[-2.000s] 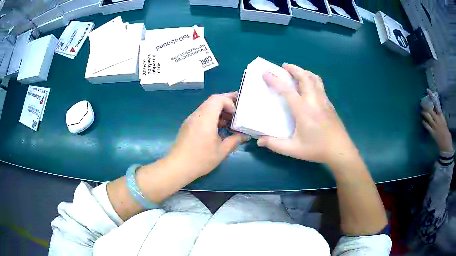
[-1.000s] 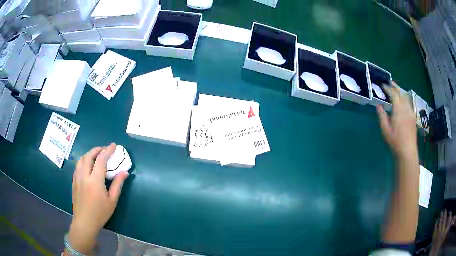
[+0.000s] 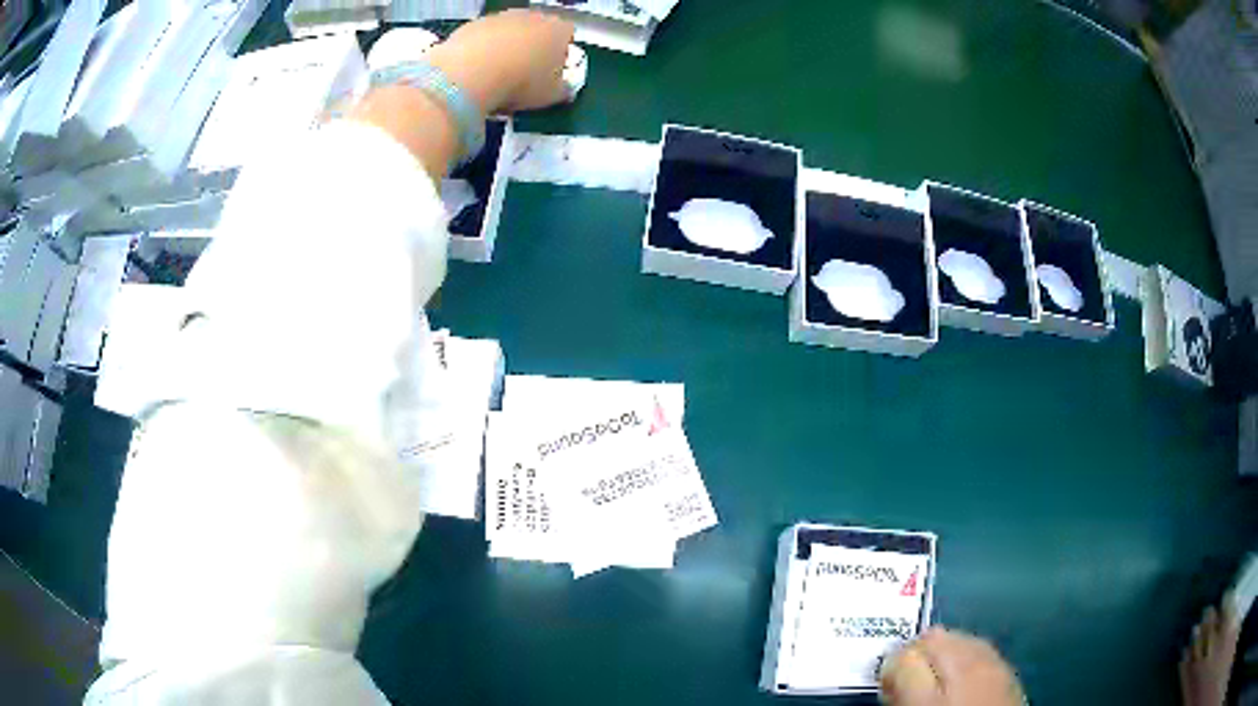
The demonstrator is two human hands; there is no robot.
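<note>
An open box base (image 3: 777,614) with a printed leaflet (image 3: 858,600) inside lies at the bottom right of centre. My right hand (image 3: 955,672), cut off by the bottom edge, has its curled fingers on the box's lower right corner. My left hand (image 3: 513,62) reaches far forward to the top, its fingers around a small white rounded device (image 3: 574,72); the fingertips are partly hidden. Another white rounded thing (image 3: 400,48) shows beside my left wrist. A fanned leaflet pile (image 3: 593,476) lies left of centre, and a white stack (image 3: 462,455) beside it is partly covered by my sleeve.
Several open boxes with black inserts and white ovals stand in a row (image 3: 722,207), on a white strip (image 3: 586,162). White boxes (image 3: 131,83) are piled at the left. A printed box (image 3: 1182,328) stands at the right. Another person's hand (image 3: 1211,655) shows at the lower right.
The view has shifted. My left hand has gone from the device at the left to the one at the top. My right hand has come from the far row to the leaflet-filled box near me.
</note>
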